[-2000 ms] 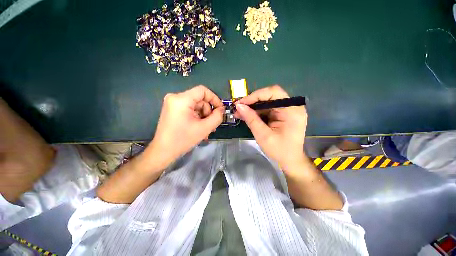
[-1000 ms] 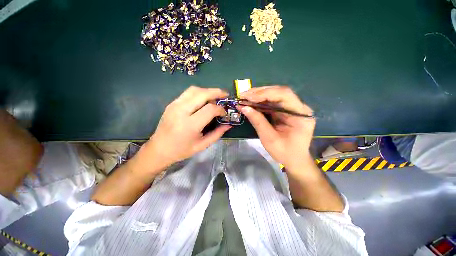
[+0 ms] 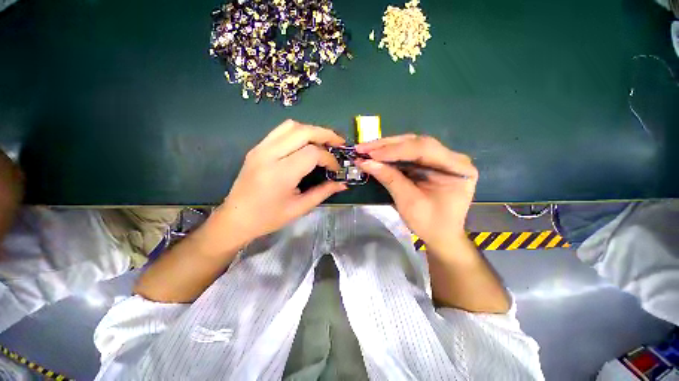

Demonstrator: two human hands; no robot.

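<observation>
A small dark rounded-square watch housing (image 3: 353,174) with a light rim and silvery inside lies near the bench's front edge. A white pouch battery (image 3: 368,129) with yellow edges lies just beyond it. My left hand (image 3: 279,175) holds the housing from the left, with fingers at its top and lower edges. My right hand (image 3: 428,182) grips dark tweezers (image 3: 441,172) at the housing's upper right. The tweezers' tip is partly hidden by my fingers, and I cannot tell whether it holds a part.
A large pile of dark flex-cable bits (image 3: 257,56) lies beyond the housing on the green mat (image 3: 149,111), with a smaller cream pile (image 3: 404,31) to its right. A thin pale strand (image 3: 633,104) lies far right. Other people's sleeves (image 3: 633,245) show at both sides.
My left hand has shifted from pinching at the housing's left to spanning its top and lower edges. The tweezers have tilted in my right hand. The piles and battery sit slightly further right in view.
</observation>
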